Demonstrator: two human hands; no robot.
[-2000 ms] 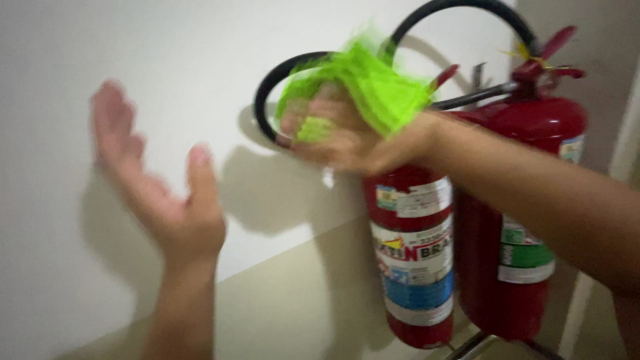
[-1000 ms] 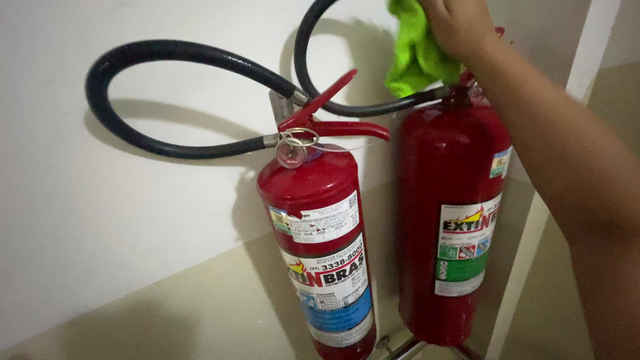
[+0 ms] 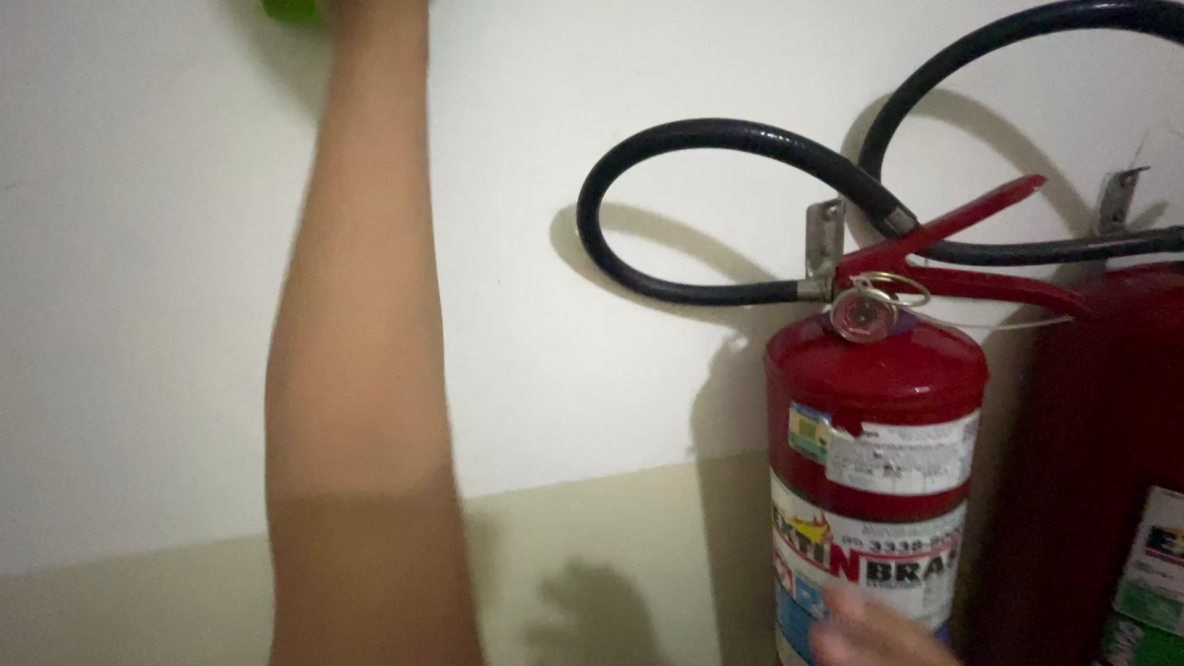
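My left forearm reaches up the left side of the view. Only the heel of my left hand (image 3: pixel 375 7) shows at the top edge, with a bright green cloth (image 3: pixel 291 9) at it; its fingers are outside the view. Low on the right, the blurred fingertips of my right hand (image 3: pixel 874 634) are in front of the label of a red fire extinguisher (image 3: pixel 879 370); whether they touch it cannot be told. This extinguisher has a black hose (image 3: pixel 721 134), a red lever handle (image 3: pixel 962 213), a pressure gauge (image 3: pixel 865 316) and a ring pin.
A second red fire extinguisher (image 3: pixel 1073 416) stands at the right edge, partly cut off, its black hose (image 3: pixel 925 74) looping above. Metal wall brackets (image 3: pixel 823 236) show behind the handles. The wall (image 3: pixel 555 388) is white above and beige below.
One second ago the green cloth was in my right hand at the top of the right extinguisher; now it is at my left hand, up at the left. The view has swung left.
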